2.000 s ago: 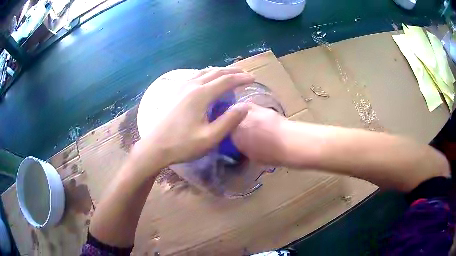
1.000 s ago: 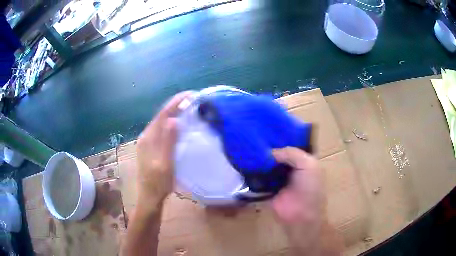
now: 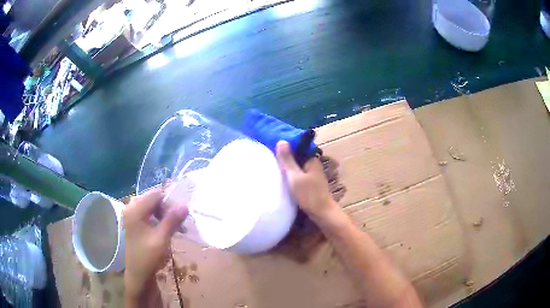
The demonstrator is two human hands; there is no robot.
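A clear container with a white base (image 3: 241,195) is tilted over the cardboard, its clear wall and wide rim towards the upper left. My left hand (image 3: 151,225) grips the clear wall near a rib or spout on its lower left side. My right hand (image 3: 307,183) is at the right side of the white base and holds a blue cloth (image 3: 274,129) with black edging, folded against the container's far side. The fingers of my right hand are partly hidden by the cloth.
A white bowl (image 3: 99,231) stands on the cardboard (image 3: 392,210) at left. Another white-based container (image 3: 461,25) stands on the green belt (image 3: 259,66). Plastic-wrapped white shapes (image 3: 27,264) and a green post (image 3: 45,177) are at far left. A yellow sheet (image 3: 544,93) shows at the right edge.
The container has turned so its white base faces right and its clear wall upper left. The blue cloth has moved from across its front to its far side. The view has shifted.
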